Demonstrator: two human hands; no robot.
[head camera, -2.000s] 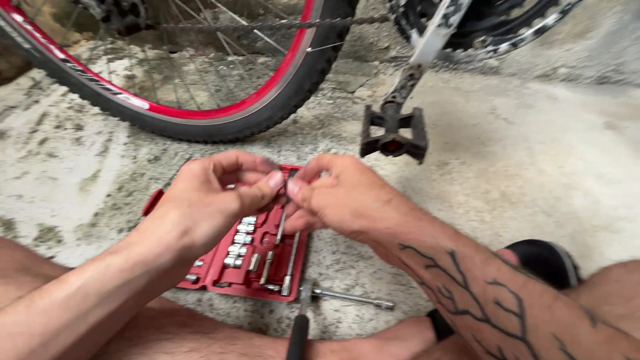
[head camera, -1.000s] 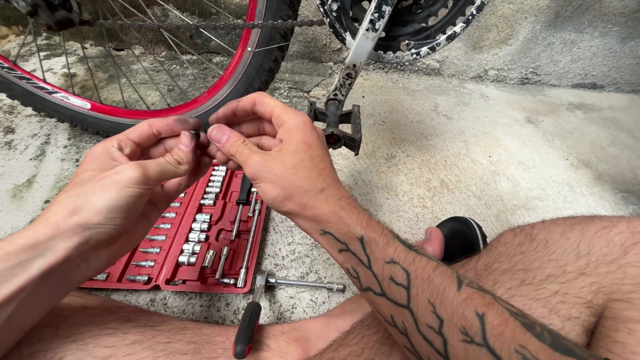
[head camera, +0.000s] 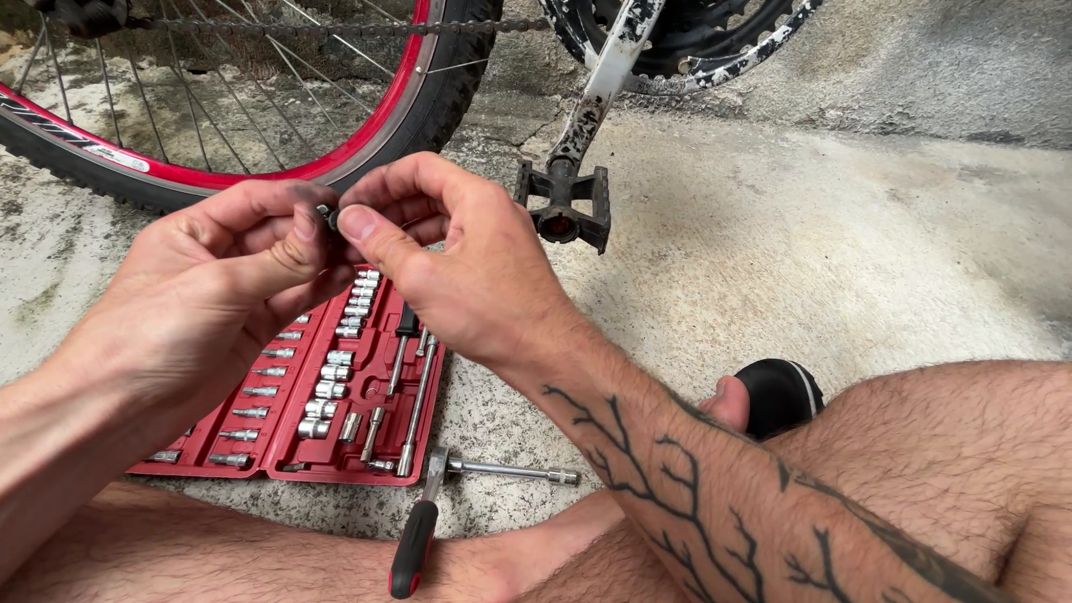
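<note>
A small dark metal part (head camera: 328, 216), perhaps a nut or bolt, is pinched between the fingertips of my left hand (head camera: 243, 260). The fingertips of my right hand (head camera: 444, 243) close on the same part from the other side. Fingers hide much of it, so its exact kind cannot be told. Below both hands lies an open red socket set case (head camera: 285, 452) with rows of sockets and bits. A ratchet handle (head camera: 414, 536) with a black and red grip rests by the case's lower right corner, an extension bar with a socket (head camera: 519, 471) attached to its head.
A bicycle wheel with a red rim (head camera: 368, 138) stands behind my hands, the chain (head camera: 335, 28) crossing above. To the right are the crank arm (head camera: 607, 79), the black pedal (head camera: 563, 205) and the chainring (head camera: 712, 79). My bare legs frame the concrete floor (head camera: 804, 251); a black shoe (head camera: 779, 398) is at right.
Both hands stay together at the small part, with the fingers slightly rearranged around it. The view has shifted since two seconds ago.
</note>
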